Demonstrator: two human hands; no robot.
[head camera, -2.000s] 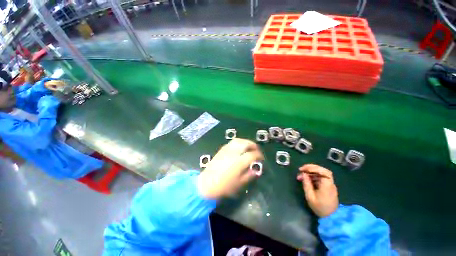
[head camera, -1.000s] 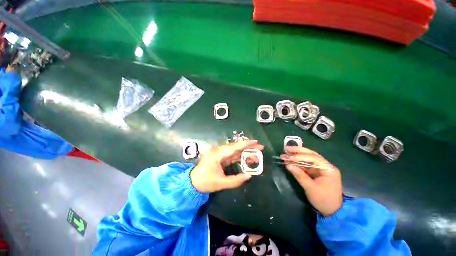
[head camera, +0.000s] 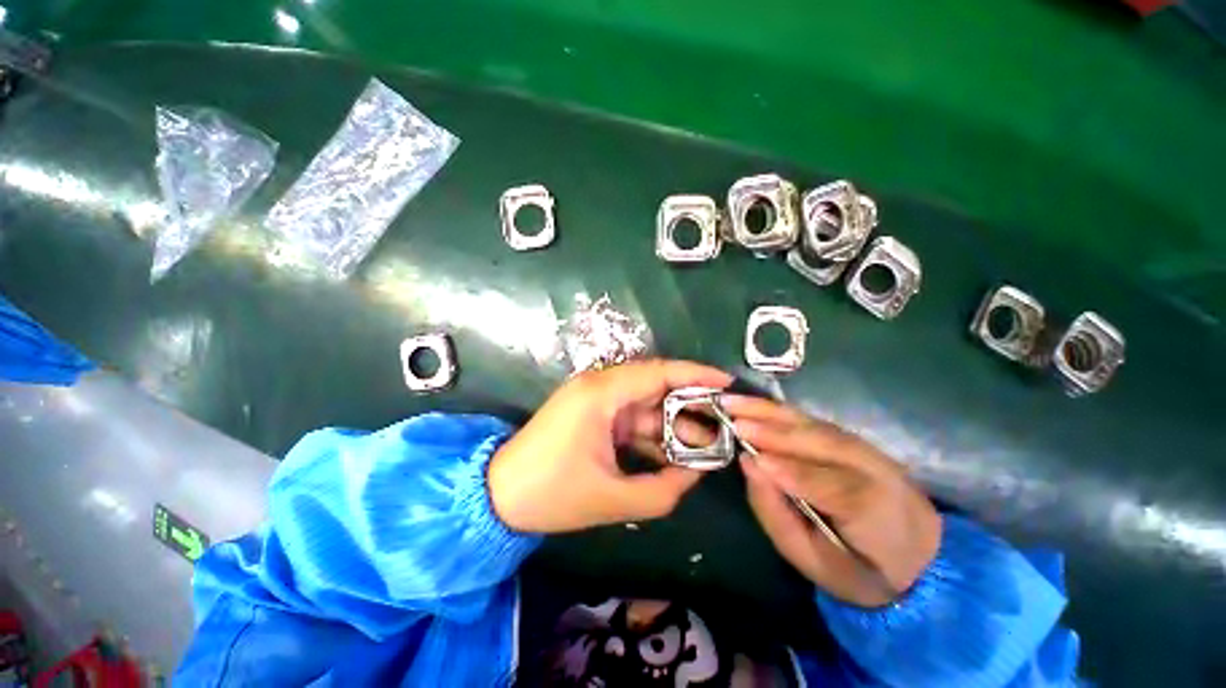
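My left hand (head camera: 592, 450) holds a silver square watch case (head camera: 698, 429) with a round hole by its edges, thumb below and index finger above. My right hand (head camera: 840, 497) grips thin metal tweezers (head camera: 811, 516), their tip at the case's upper right edge. The fingertips of my right hand are at the right side of the case. Whether a tiny part is at the tweezer tip cannot be told. A loose pile of tiny silver-white and pinkish fittings (head camera: 601, 333) lies just beyond my left hand.
Single cases lie at left (head camera: 429, 362), beyond the pile (head camera: 527, 217) and centre right (head camera: 776, 339). Stacked cases (head camera: 834, 221) stand farther back, with more at right (head camera: 1088, 352). A larger clear bag (head camera: 363, 179) and a smaller one (head camera: 206, 180) lie back left. A blue sleeve (head camera: 38, 344) shows at far left.
The view has tipped down toward the mat. My left hand has brought the case from over the mat in front of me, and my right hand has moved in so the tweezers meet it.
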